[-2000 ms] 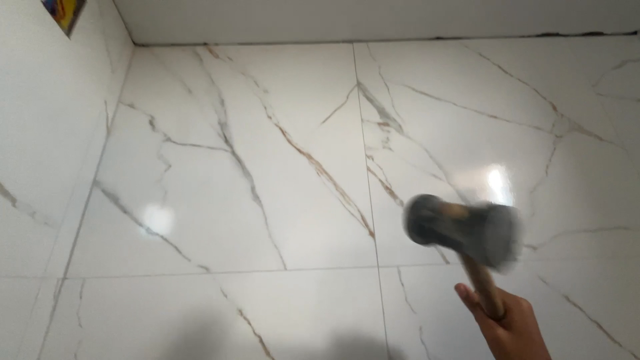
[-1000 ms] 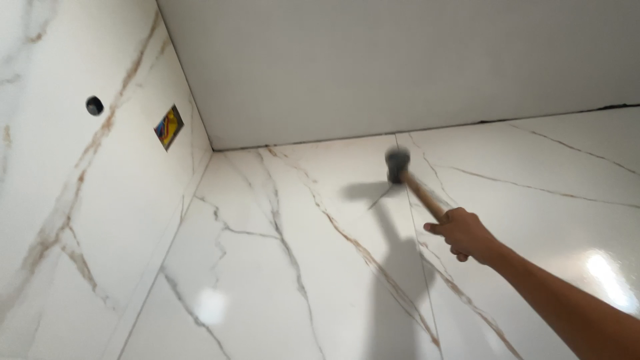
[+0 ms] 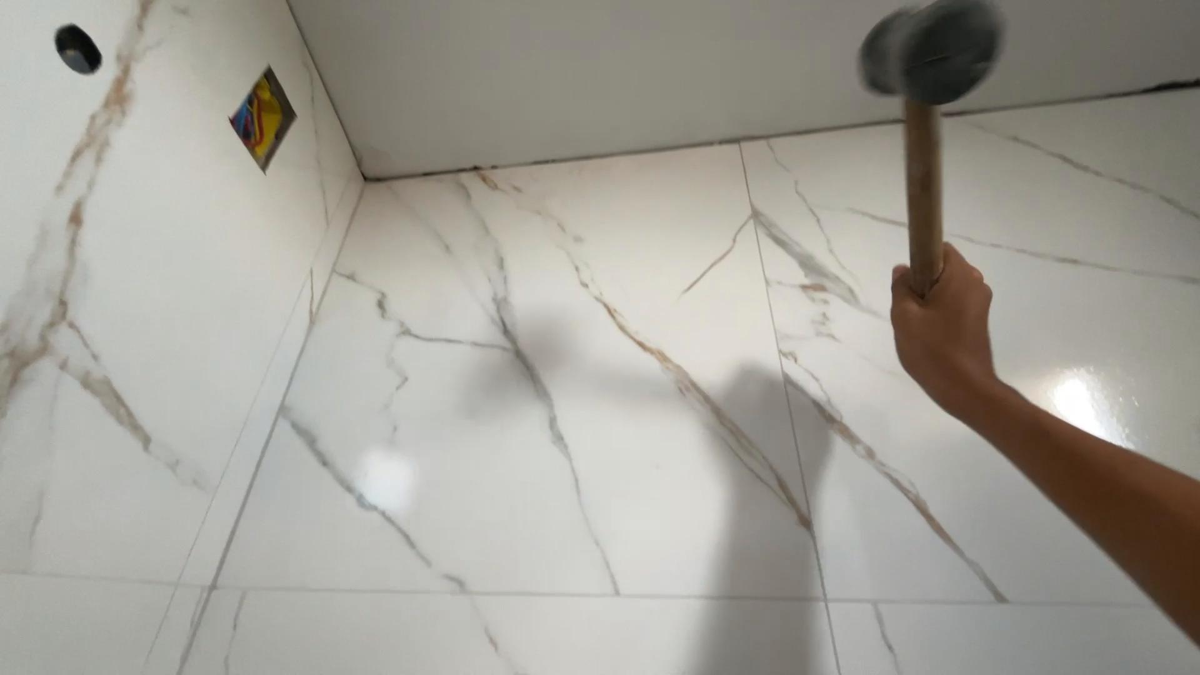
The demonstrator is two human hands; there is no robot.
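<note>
My right hand (image 3: 947, 328), raised at the right of the view, grips the wooden handle of a rubber mallet (image 3: 937, 52). The handle stands nearly upright, and the dark grey head, slightly blurred, is in front of the ceiling and off the wall tiles. Behind it are large white marble-look wall tiles (image 3: 600, 450) with brown and grey veins. A thin vertical joint parts the left tile from the right tile (image 3: 984, 469). The shadow of the arm and mallet falls across the tiles. My left hand is out of the frame.
A grey ceiling (image 3: 600, 75) meets the top edge of the tiles along a dark, uneven gap. On the adjoining left wall are a cut-out electrical box (image 3: 263, 119) with coloured wires in it and a round hole (image 3: 78, 49). The two walls meet in a corner at left.
The mallet, near the top of the vertical joint a second ago, has moved up and right, its handle now nearly upright. Since two seconds ago the view has shifted toward the corner and ceiling.
</note>
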